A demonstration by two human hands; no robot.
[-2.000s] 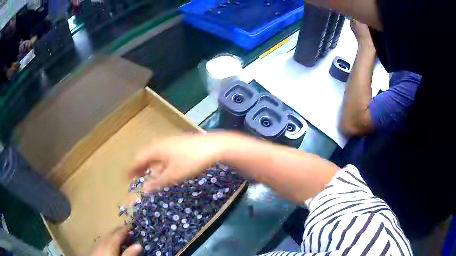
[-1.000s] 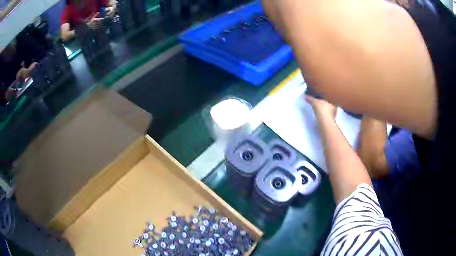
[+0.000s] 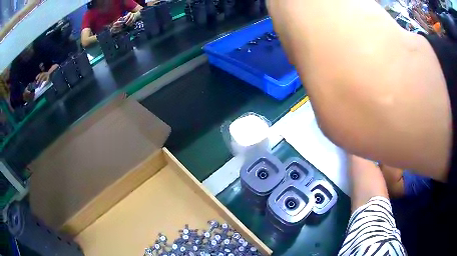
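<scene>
My right forearm, in a striped sleeve, reaches up at the lower right; my right hand is hidden behind another person's arm. My left hand is out of the picture. The shallow cardboard box [image 3: 195,189] stands open at lower left, with a loose pile of small plastic inserts [image 3: 208,243], dark with pale round ends, at its near end, cut off by the bottom edge. Several stacked dark grey housings [image 3: 289,202] stand upright just right of the box, showing recessed tops with a central ring. A grey column [image 3: 42,235] lies at the box's left side.
A person's bare arm [image 3: 371,85] crosses the upper right, over a white sheet [image 3: 313,142]. A white-topped cup [image 3: 249,131] stands behind the stacks. A blue tray [image 3: 250,60] with small dark parts lies beyond. People sit opposite, behind grey housing stacks [image 3: 71,75].
My right hand has left the pile, reached right and passed out of sight behind the other person's arm. My left hand has left the picture. The view has shifted, and the neighbour's arm covers more.
</scene>
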